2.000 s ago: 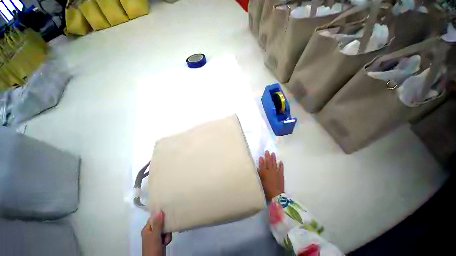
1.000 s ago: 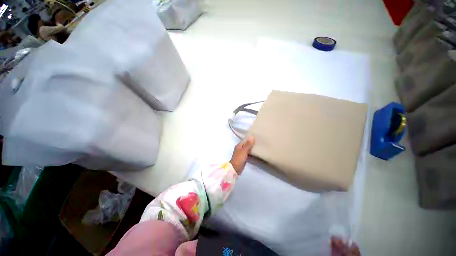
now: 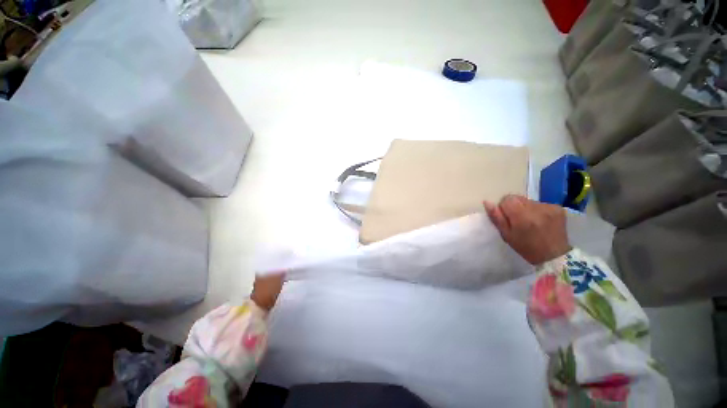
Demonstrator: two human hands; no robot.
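Observation:
A beige tote bag (image 3: 446,183) lies flat on white wrapping paper (image 3: 414,339), its thin handles (image 3: 348,195) pointing left. A sheet of the paper is folded up over the bag's near edge. My right hand (image 3: 530,227) grips that sheet's edge at the bag's right side. My left hand (image 3: 268,288) is at the sheet's left end, below left of the handles; its fingers are mostly hidden by the blurred paper, which it appears to hold.
Wrapped bags (image 3: 119,231) stand at left. A blue tape dispenser (image 3: 562,182) stands right of the bag, partly behind my right hand. A tape roll (image 3: 459,70) lies at the paper's far edge. Waiting tote bags (image 3: 670,247) stand at right. A plastic-covered item (image 3: 219,22) is at far left.
My left hand has let go of the bag and moved to the paper's left end. My right hand has come up with the near paper, which now covers the bag's near edge. The view has shifted.

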